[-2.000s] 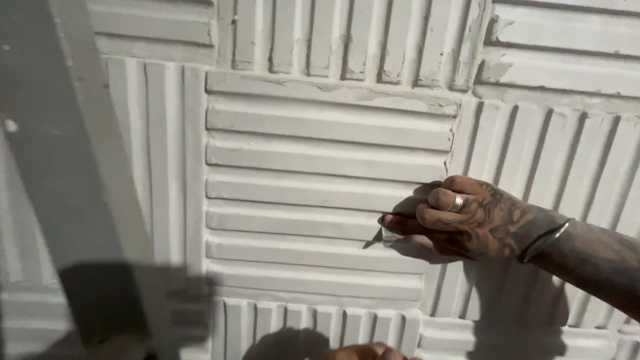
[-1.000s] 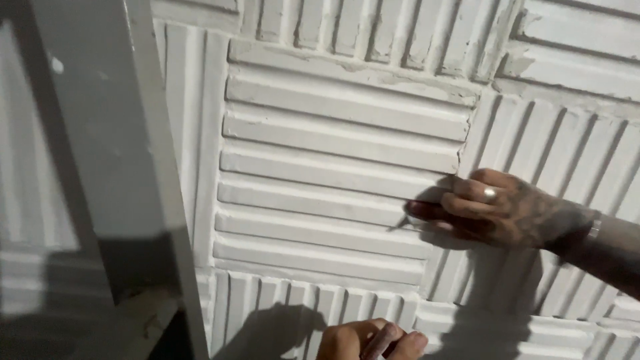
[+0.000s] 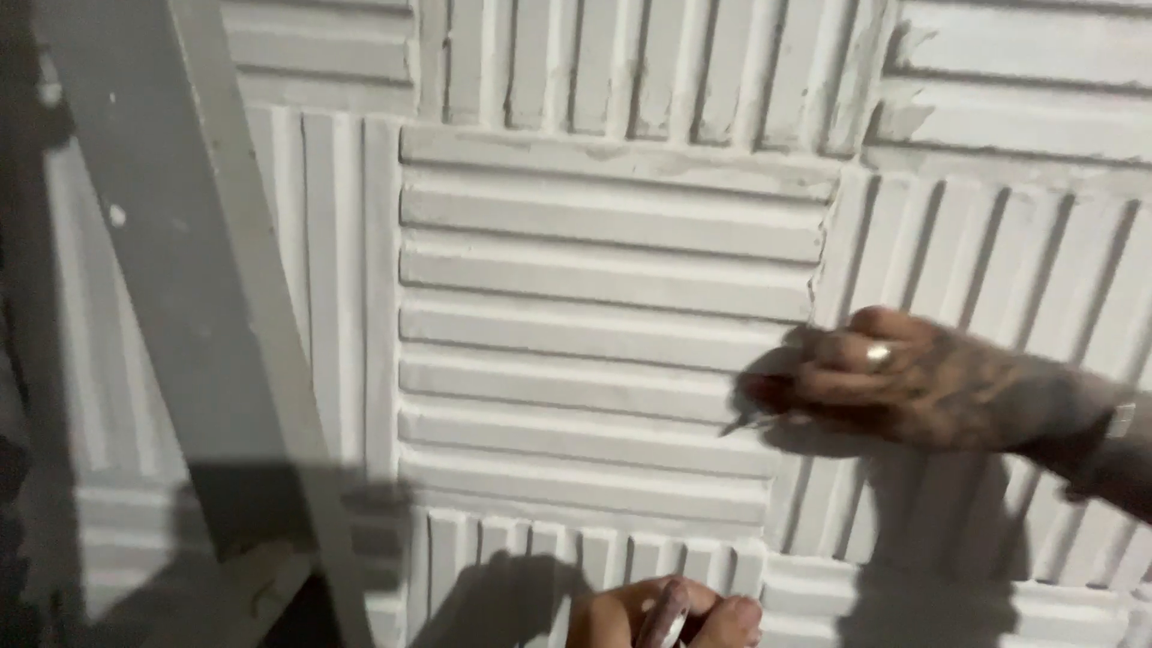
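Note:
In the head view, my right hand [image 3: 909, 387], with a ring on one finger, is at the right edge of a square white ribbed panel [image 3: 576, 306]. Its closed fingers grip a small tool [image 3: 742, 418] whose thin tip points down and left at the horizontal ribs; what kind of tool is hidden. A rough, cracked seam [image 3: 819, 247] runs up the panel's edge above that hand. At the bottom edge of the view, my left hand [image 3: 670, 616] is partly cut off, its fingers curled around a small light object that cannot be made out.
A long grey beam or rail [image 3: 207, 252] slants down the left side, in front of the wall. More ribbed panels [image 3: 630, 72], with ribs running in alternate directions, surround the square one. Dark shadows of hands and arms fall on the lower panels.
My left hand shows more than two seconds ago, when only the tops of its fingers were in view. My right hand keeps to the panel's right edge with the tool. The view has shifted.

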